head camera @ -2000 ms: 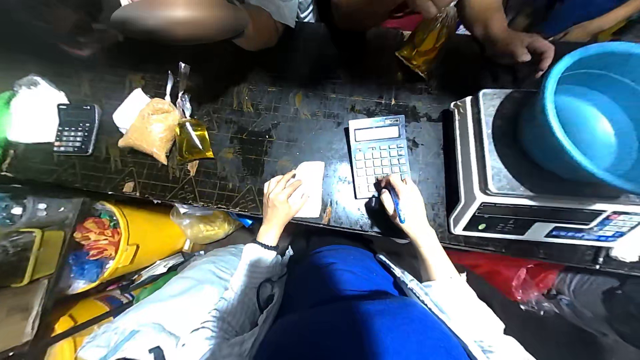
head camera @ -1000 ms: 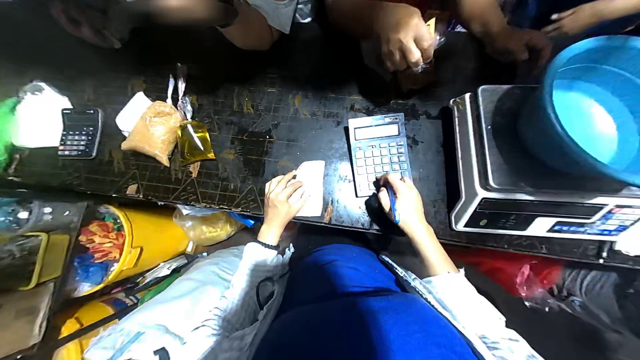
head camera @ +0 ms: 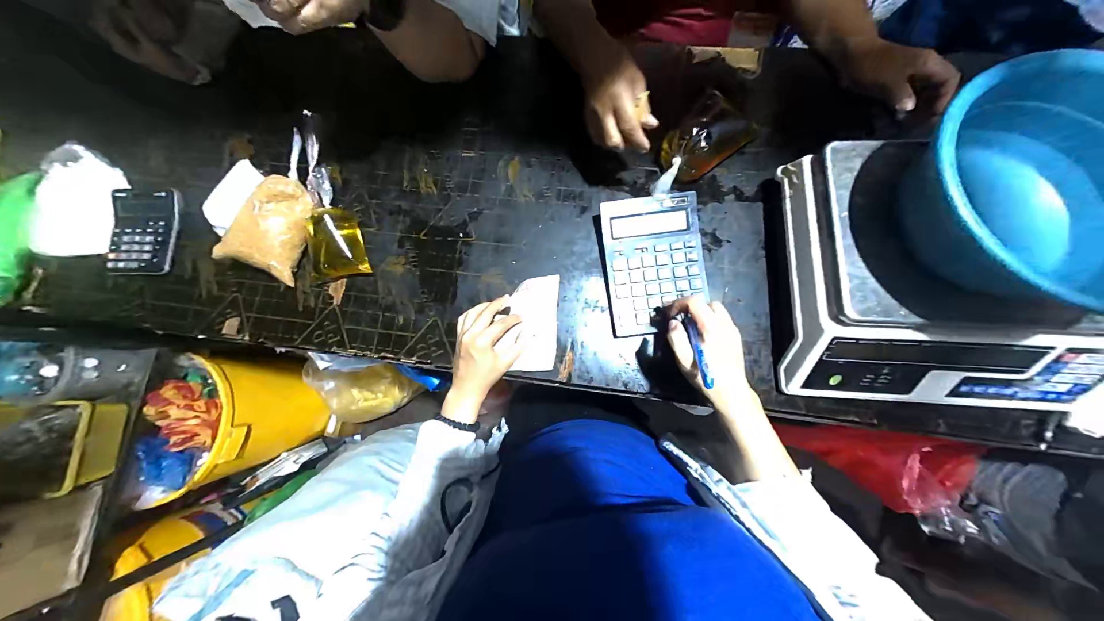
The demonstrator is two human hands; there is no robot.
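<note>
My left hand [head camera: 487, 345] rests on a small white paper [head camera: 539, 323] near the counter's front edge, fingers bent over its left side; it bears faint writing. My right hand [head camera: 711, 345] holds a blue pen [head camera: 697, 349], its fingers at the lower right keys of a silver desk calculator [head camera: 653, 250]. A tied plastic bag of amber liquid [head camera: 707, 142] lies just above the calculator, beside another person's hand [head camera: 619, 103]. To the left lie a bag of tan granules [head camera: 272, 224] and a bag of yellow oil [head camera: 338, 243].
A digital scale [head camera: 931, 358] bears a blue plastic basin [head camera: 953, 172] at the right. A black calculator [head camera: 142, 231] and a white bag [head camera: 78, 203] lie on the dark counter [head camera: 431, 250]. Below it stands a yellow bucket [head camera: 267, 414]. Other people's arms reach over the far edge.
The other person's hand has let go of the bag of amber liquid, which now lies on the counter above the calculator. My two hands have stayed in about the same places.
</note>
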